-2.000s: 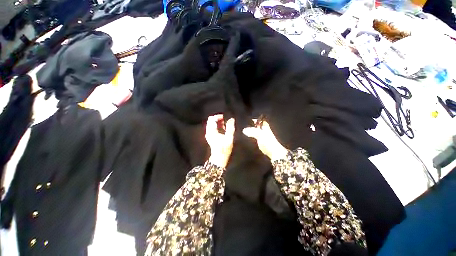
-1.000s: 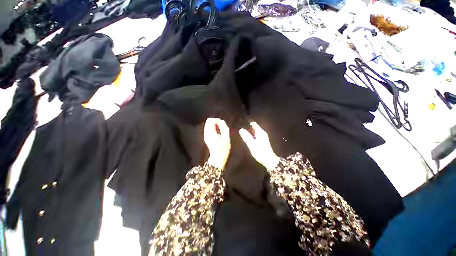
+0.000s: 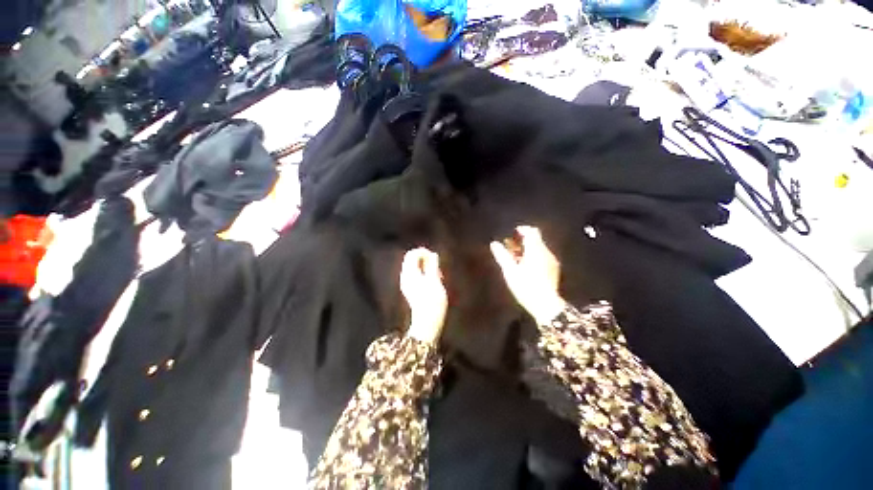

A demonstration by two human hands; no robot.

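Observation:
A black coat lies on top of layered dark coats in the centre. Its collar points away from me, with a black hanger at the neck. My left hand is over the coat front, fingers curled with tips close together; whether it holds cloth or thread is unclear. My right hand is to its right, fingers bent, with something small and dark reddish at the fingertips, too blurred to name. A small shiny spot, possibly a button, shows on the coat right of my right hand.
A double-breasted coat with gold buttons lies left, below a grey garment. A loose black hanger lies right on the white table. A blue bag and crumpled clear plastic are at the back.
The view has turned, so the coats appear shifted right and lower, and a red item shows at far left. My hands are farther apart, the right one moved rightward.

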